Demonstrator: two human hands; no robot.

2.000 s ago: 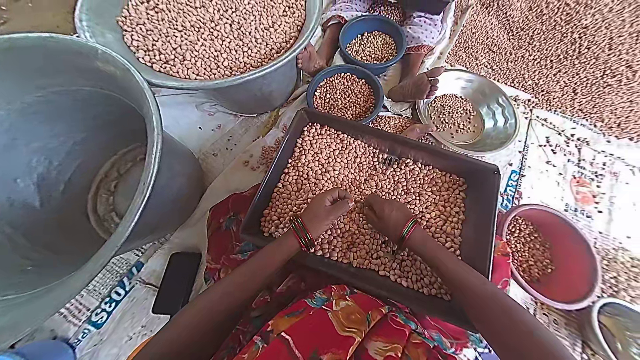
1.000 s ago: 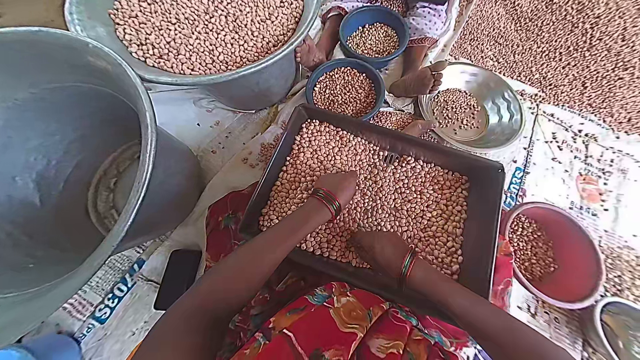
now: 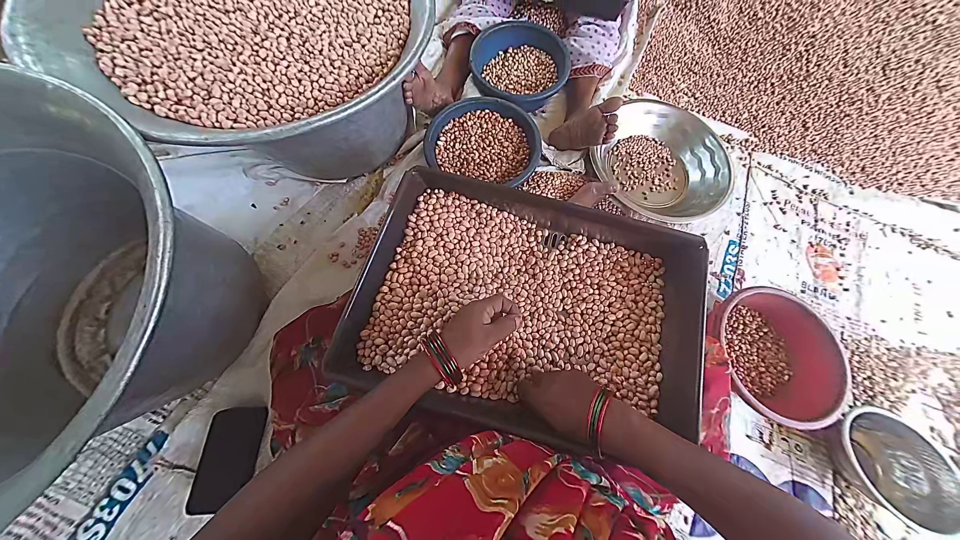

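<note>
A dark rectangular plastic tray (image 3: 690,330) rests on my lap, tilted a little, with a spread layer of shelled peanuts (image 3: 465,255) in it. My left hand (image 3: 480,326), with bangles at the wrist, is just over the peanuts left of the tray's middle, its fingers curled in; whether it holds a peanut cannot be seen. My right hand (image 3: 562,397), also with bangles, rests palm down on the peanuts at the tray's near side. Its fingertips are hidden beneath it.
A large metal tub (image 3: 161,247) stands at left, another full of peanuts (image 3: 255,52) behind it. Blue bowls (image 3: 482,139), a steel basin (image 3: 712,165) and a red bowl (image 3: 817,360) hold peanuts. Another person's feet (image 3: 589,127) are beyond the tray. A black phone (image 3: 229,459) lies at lower left.
Two seconds ago both hands were close together over the tray's middle. My right hand then moved toward the near edge. Since one second ago my left hand has moved a little nearer to me.
</note>
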